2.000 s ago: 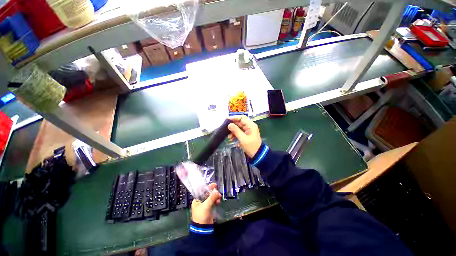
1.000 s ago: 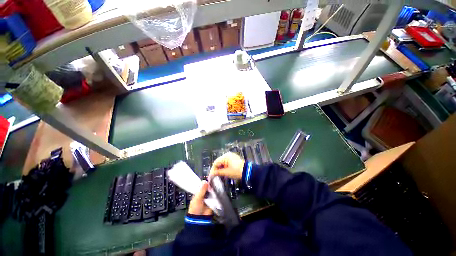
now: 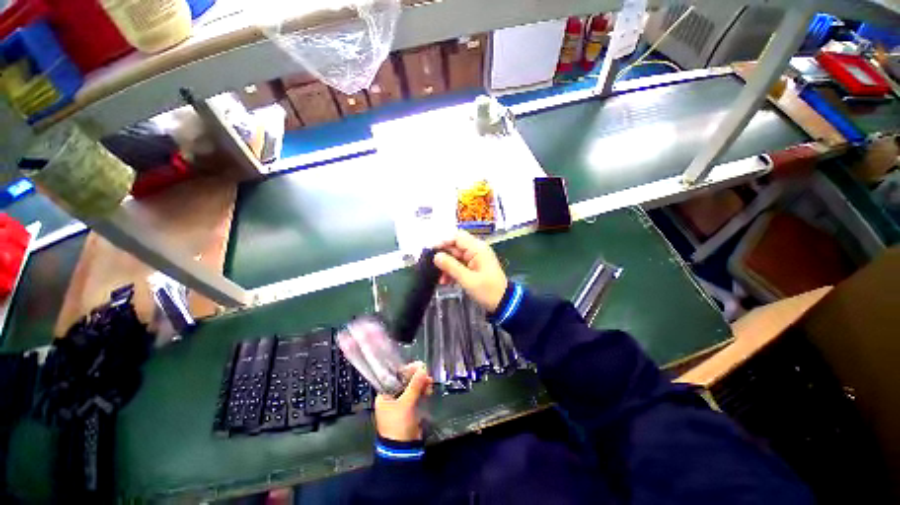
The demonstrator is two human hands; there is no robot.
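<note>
My right hand (image 3: 472,268) holds a black remote control (image 3: 416,296) by its upper end, tilted over the bench. My left hand (image 3: 401,406) holds a stack of whitish poly bags (image 3: 369,353); the remote's lower end is close to the bags, and I cannot tell if it touches them. Unbagged remotes (image 3: 286,383) lie in a row at left, buttons up. Bagged remotes (image 3: 464,340) lie side by side at centre, partly hidden by my right hand and sleeve. Another bagged remote (image 3: 596,290) lies apart at right.
A tray of small orange pieces (image 3: 476,205) stands on a white sheet (image 3: 395,148), with a smartphone (image 3: 552,203) beside it. A heap of black parts (image 3: 94,360) lies far left. An open carton (image 3: 770,335) stands at right. Metal posts (image 3: 740,94) hold a shelf.
Since one second ago, my right hand has moved up from beside my left hand and now holds an unbagged remote. The greyish bagged remote between my hands is gone from there.
</note>
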